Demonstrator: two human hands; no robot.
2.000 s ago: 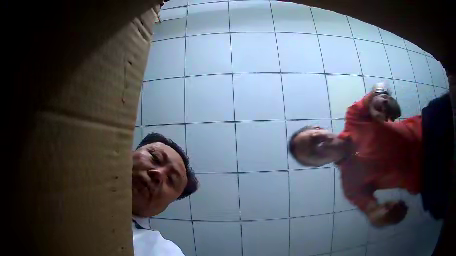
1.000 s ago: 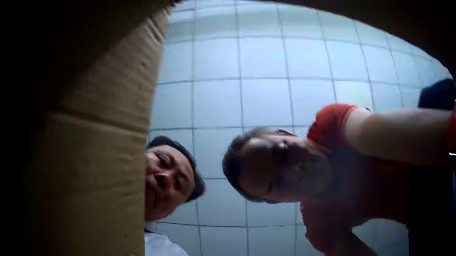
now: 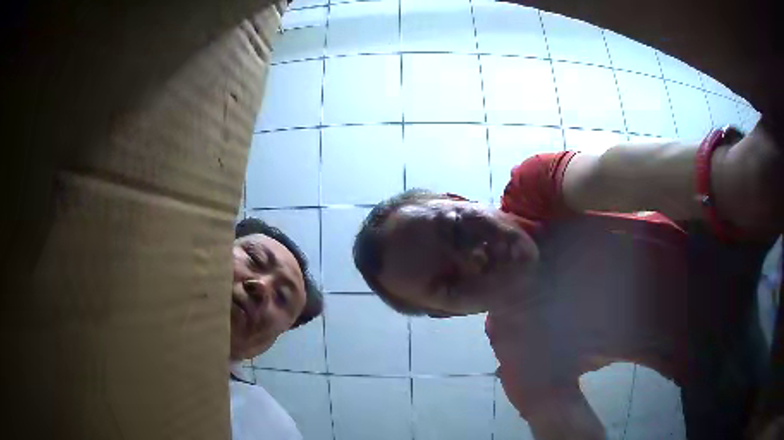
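Observation:
Neither of my hands shows in the head view. A brown cardboard flap or wall (image 3: pixel 163 258) stands close to the camera and fills the left side, creased and dark toward the far left. A person in a red top (image 3: pixel 619 301) leans over the camera at the right. Their outstretched arm (image 3: pixel 636 180), with a red band at the wrist, reaches to the right edge, where the hand is dark and cannot be made out.
A second person in a white top (image 3: pixel 262 412) looks in from behind the cardboard's edge at the lower left. A pale tiled ceiling or wall (image 3: pixel 361 163) lies behind both. Dark edges frame the top and right.
The person in red has come much closer and moved left in view, with one arm now stretched to the right edge. The cardboard and the person in white have shifted only slightly.

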